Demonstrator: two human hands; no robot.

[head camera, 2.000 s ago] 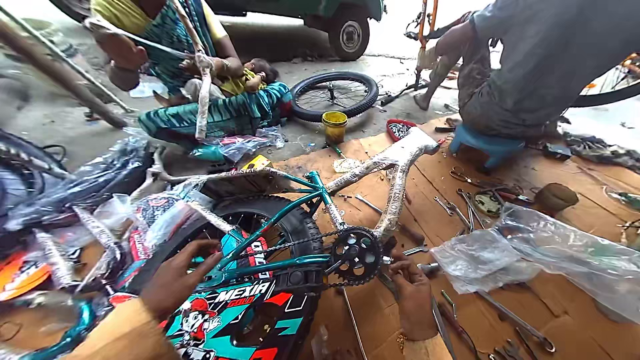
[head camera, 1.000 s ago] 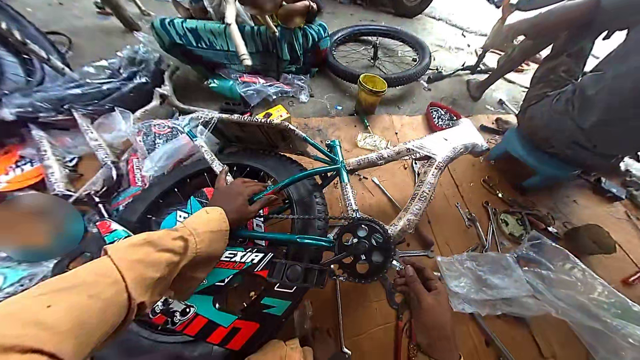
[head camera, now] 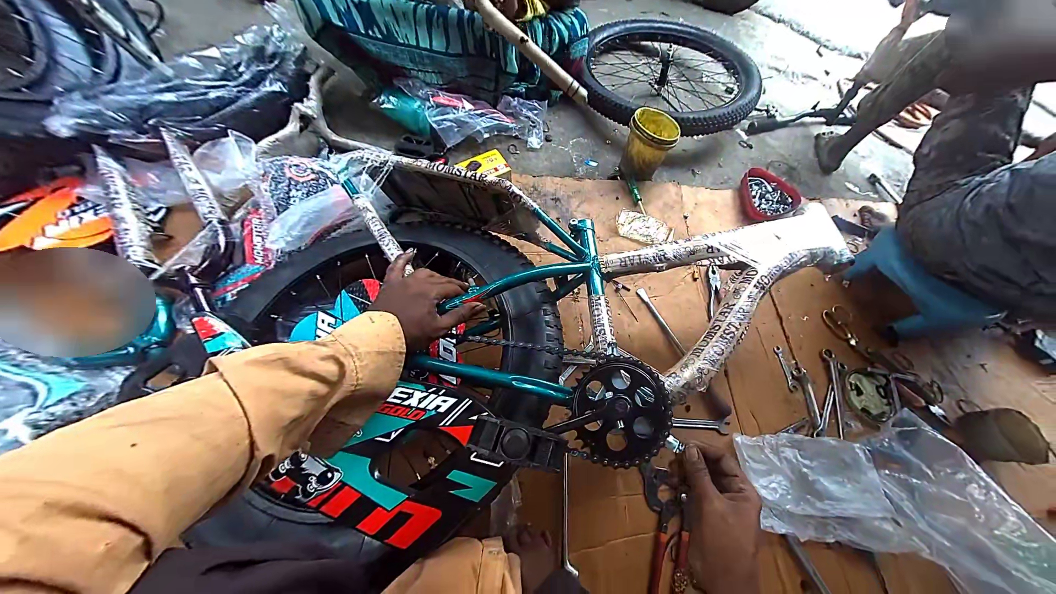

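Note:
A teal bicycle frame (head camera: pixel 503 375), its main tubes wrapped in printed plastic, lies over a fat-tyred wheel (head camera: pixel 540 330) with printed disc panels. My left hand (head camera: pixel 421 305) grips the upper rear tube of the frame beside the wheel. Right of the black chainring (head camera: pixel 623 408), my right hand (head camera: pixel 719 503) pinches a small shiny metal part (head camera: pixel 675 445) at the ring's lower edge; which part it is I cannot tell. The chain (head camera: pixel 511 342) runs from the chainring toward the wheel's hub. A black pedal (head camera: pixel 516 443) is on the crank. Red-handled pliers (head camera: pixel 672 528) lie beside my right hand.
Several wrenches (head camera: pixel 829 388) and clear plastic bags (head camera: pixel 825 487) lie on cardboard at the right. Beyond are a red bowl of small parts (head camera: pixel 769 195), a yellow tub (head camera: pixel 650 144) and a loose wheel (head camera: pixel 747 91). One person sits on a blue stool (head camera: pixel 924 289); another sits at the top.
My left hand has moved along the rear of the frame to its upper rear tube. My right hand stays near the chainring. The view has tilted down.

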